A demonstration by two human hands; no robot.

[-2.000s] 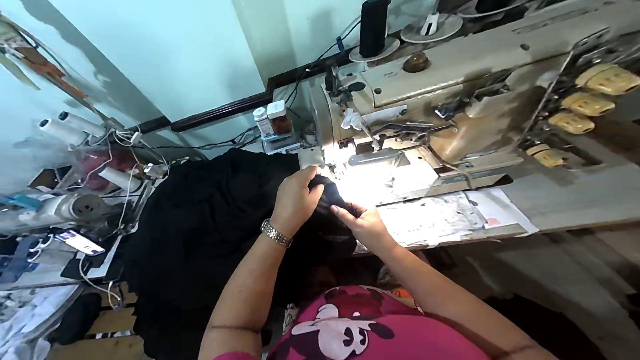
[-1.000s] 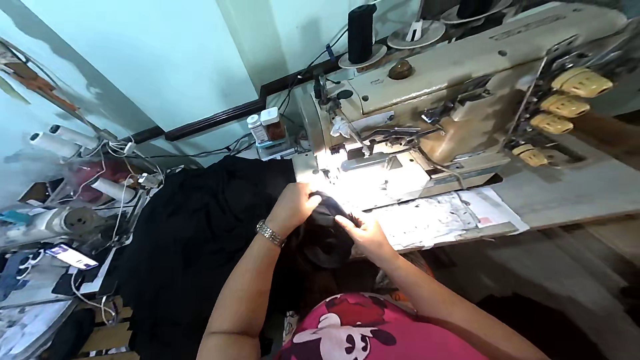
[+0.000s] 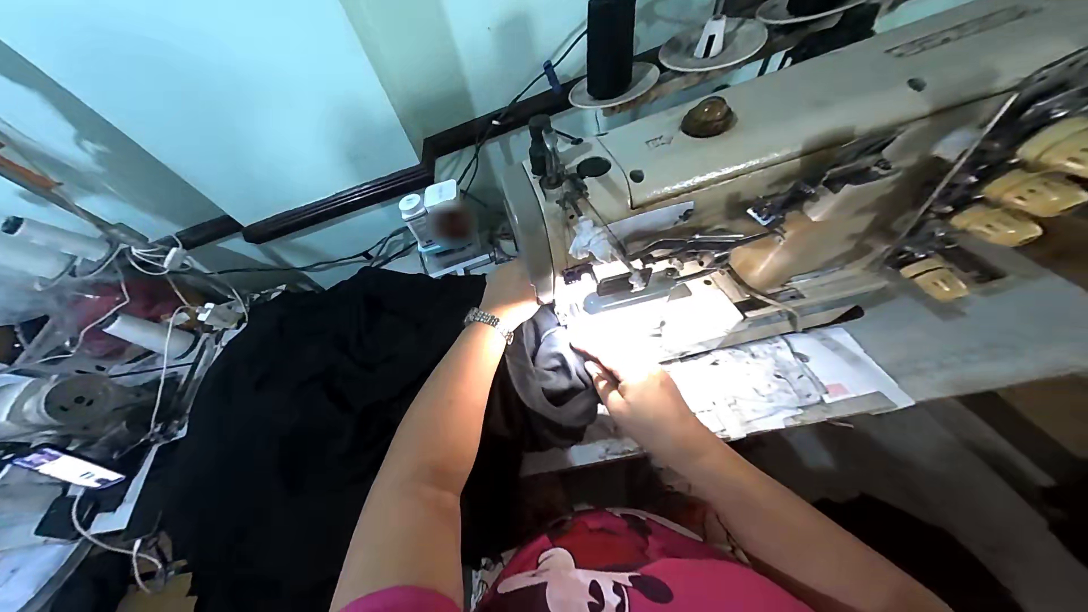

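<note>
A cream industrial sewing machine [image 3: 765,127] stands across the upper right, its lamp glaring over the needle area. Black fabric [image 3: 297,408] lies heaped at the left and runs up to the machine head. My left hand [image 3: 512,293], with a metal watch band at the wrist, rests on the cloth just left of the head; its fingertips are hidden behind it. My right hand [image 3: 633,382] pinches the bunched edge of the dark cloth [image 3: 552,374] just in front of the needle area, its fingers partly washed out by the light.
A black thread cone [image 3: 610,51] stands behind the machine. Small white-capped containers [image 3: 429,212] sit beyond the head. Patterned paper [image 3: 765,382] covers the table's front edge. At the left are white thread cones [image 3: 149,334], a lit phone [image 3: 68,466] and loose cables.
Both hands have moved up to the machine head with the cloth; the left reaches farther in, beside the head. The cloth between the hands is now bunched close to the needle area.
</note>
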